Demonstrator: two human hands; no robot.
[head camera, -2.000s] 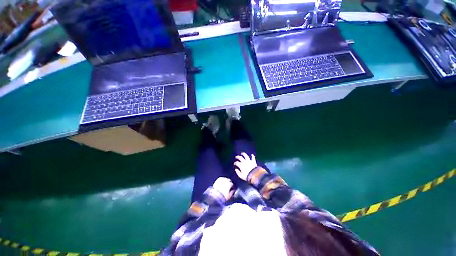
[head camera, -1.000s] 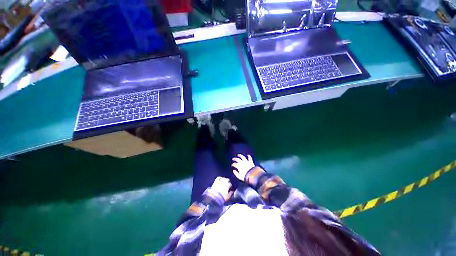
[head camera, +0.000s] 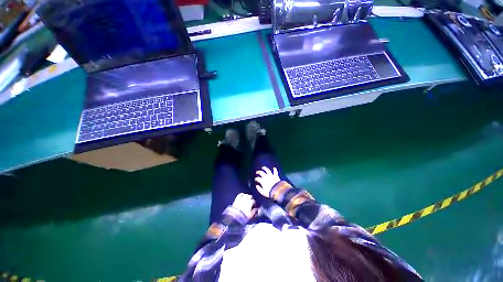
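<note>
The left laptop stands open on a black mat, its screen lit blue. A small dark USB stick is in its right side. The second laptop stands open to the right, shiny wrinkled film over its screen. My left hand rests at my lap with its fingers curled; whether it holds anything cannot be told. My right hand lies on my thigh, fingers apart and empty. Both hands are well away from the laptops.
A laptop with exposed internals lies at the far right of the green bench. A brown box is under the bench at left. Yellow-black tape runs along the green floor. A red and white item is behind the bench.
The view has shifted slightly, so the left laptop appears a little further left and lower than two seconds ago. My hands have stayed at my lap and thigh.
</note>
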